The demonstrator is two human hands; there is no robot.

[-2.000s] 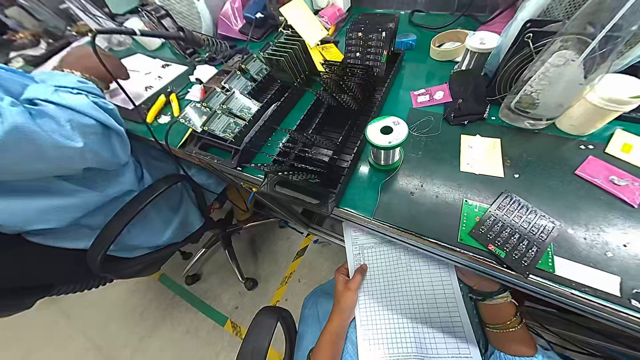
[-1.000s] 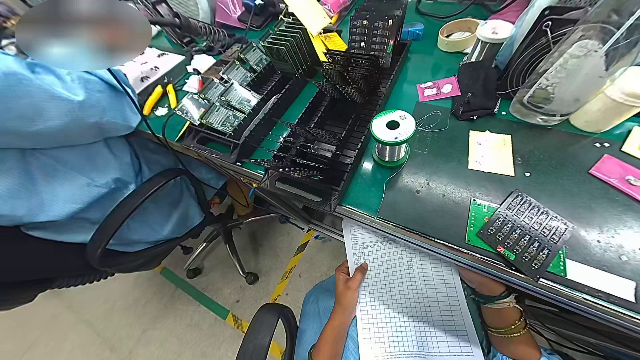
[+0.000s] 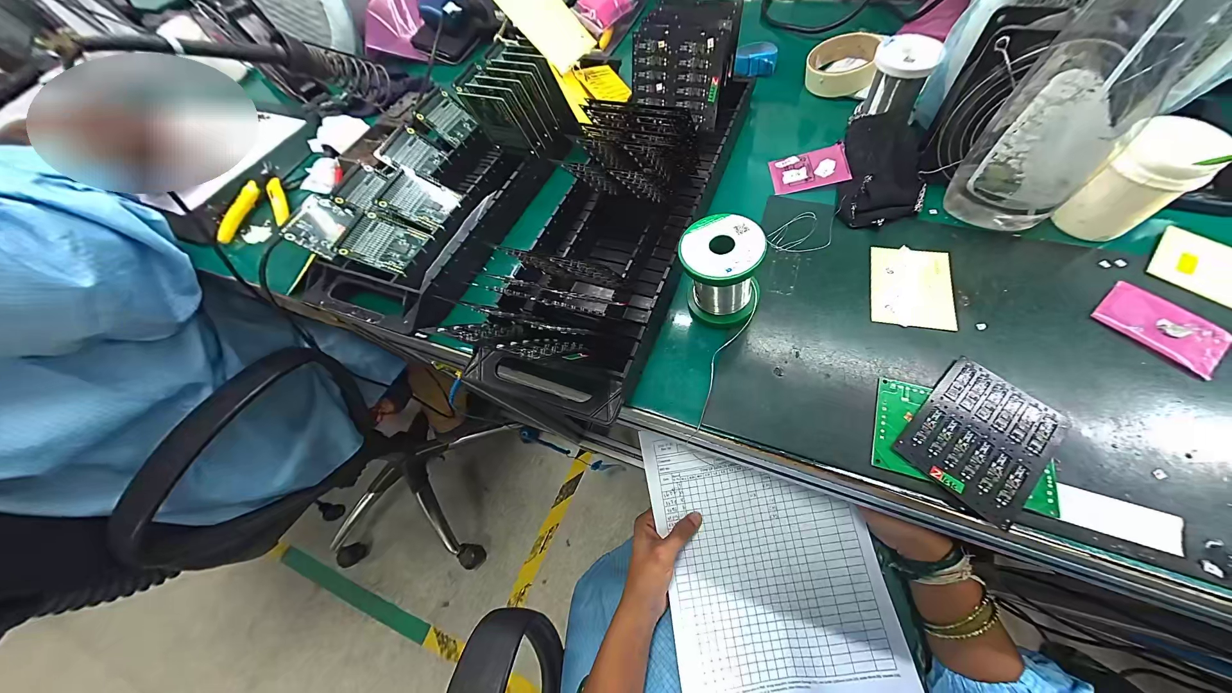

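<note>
A gridded paper form [image 3: 780,577] lies across the lap, its far edge under the front edge of the bench. My left hand [image 3: 664,549] grips its left margin, thumb on top. My right forearm, with bangles, reaches in from the right under the bench edge; the right hand itself is hidden by the sheet and the bench. On the mat above, a black printed circuit board panel [image 3: 982,438] overlaps a green circuit board [image 3: 897,409], with a white strip [image 3: 1121,520] beside them. A solder wire spool [image 3: 722,269] stands upright to the left, its wire trailing to the bench edge.
Black slotted racks [image 3: 616,337] hold upright circuit boards at left centre. A co-worker in a blue coat [image 3: 125,346] sits at far left, near yellow-handled pliers [image 3: 241,212]. A tape roll [image 3: 842,65], a white-lidded jar [image 3: 1141,178] and pink packets [image 3: 1165,327] stand or lie farther back.
The co-worker at the left has leaned, the head coming into view where an arm and hand showed before. My left hand and the paper form have stayed in place.
</note>
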